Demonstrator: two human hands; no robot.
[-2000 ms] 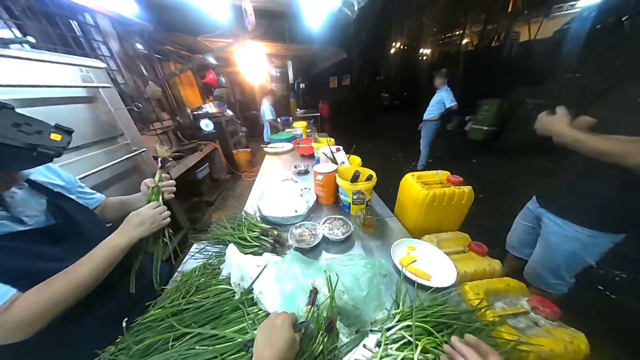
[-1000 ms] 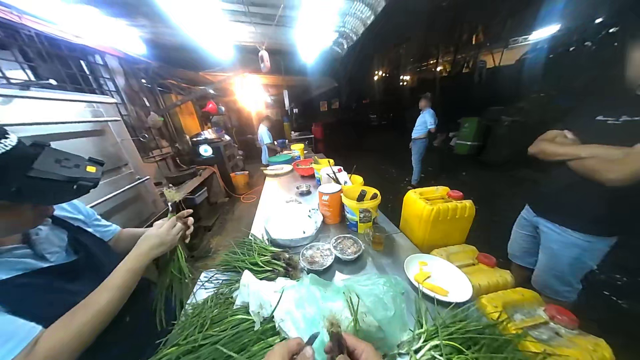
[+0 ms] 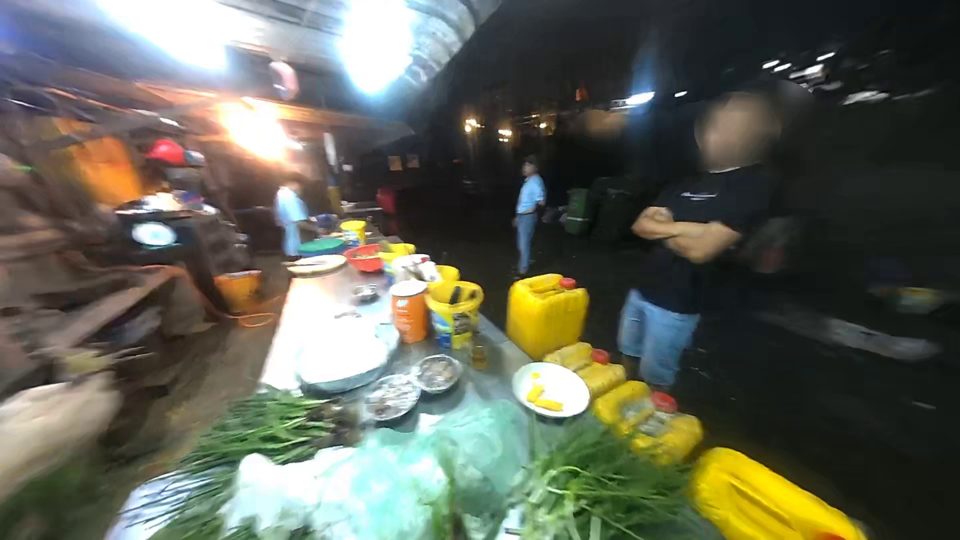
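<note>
Neither of my hands shows in the head view now. At the bottom middle, a blurred bunch of green stalks (image 3: 448, 487) stands upright in front of a pale green plastic bag (image 3: 390, 472); what holds it is hidden below the edge. Long green onions (image 3: 262, 427) lie left of the bag, their root ends toward the middle of the metal table. More greens (image 3: 600, 480) spread to its right. Beyond the bag are two small bowls (image 3: 392, 397) (image 3: 437, 373) with chopped contents and a white plate (image 3: 551, 389) with yellow pieces.
Farther along the metal table stand a large basin (image 3: 349, 360), an orange-and-white tub (image 3: 409, 311) and a yellow bucket (image 3: 454, 315). Yellow jerrycans (image 3: 547, 315) line its right side. A person with crossed arms (image 3: 690, 225) stands beyond them; two people in light blue are farther off.
My hands, seen at the bottom edge before, have left the view. The view has swung right, and the co-worker at the left is largely out of it. The person at right has folded their arms.
</note>
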